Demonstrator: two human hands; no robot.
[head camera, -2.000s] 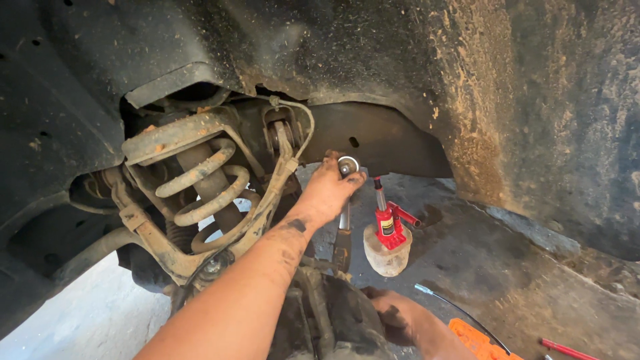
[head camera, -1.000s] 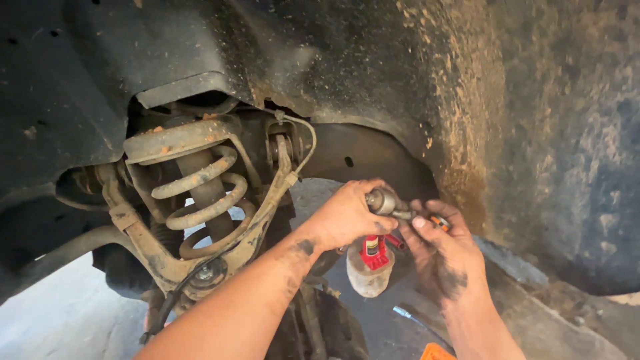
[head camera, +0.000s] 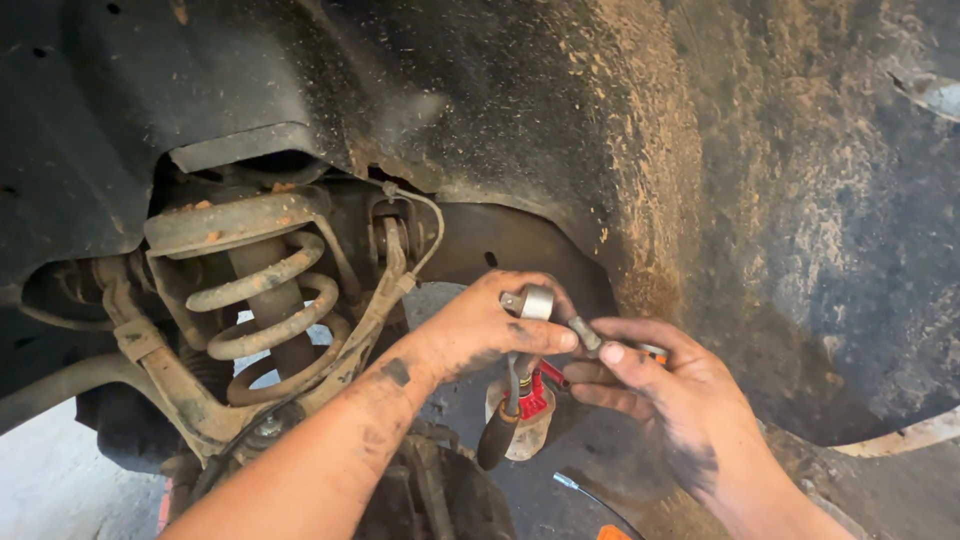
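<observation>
My left hand (head camera: 517, 322) is closed around the head of a ratchet wrench (head camera: 537, 302), its square drive pointing left and its dark handle hanging down below the hand. Between the thumb and fingers of my right hand (head camera: 667, 375) is a small metal fitting (head camera: 585, 334), which looks like a socket or adapter; its far end lies close to my left fingertips. A bit of orange and metal shows behind my right thumb, too hidden to identify.
To the left are a coil spring (head camera: 281, 322) and a dirty suspension control arm (head camera: 180, 390). A red bottle jack (head camera: 532, 397) stands on a pale block (head camera: 529, 442) below my hands. A flexible tool with a metal tip (head camera: 566, 481) lies on the floor.
Two seconds ago my left hand held the ratchet upright nearer the suspension and my right hand was low. Both hands have since come together, and the ratchet head has turned so its drive faces left.
</observation>
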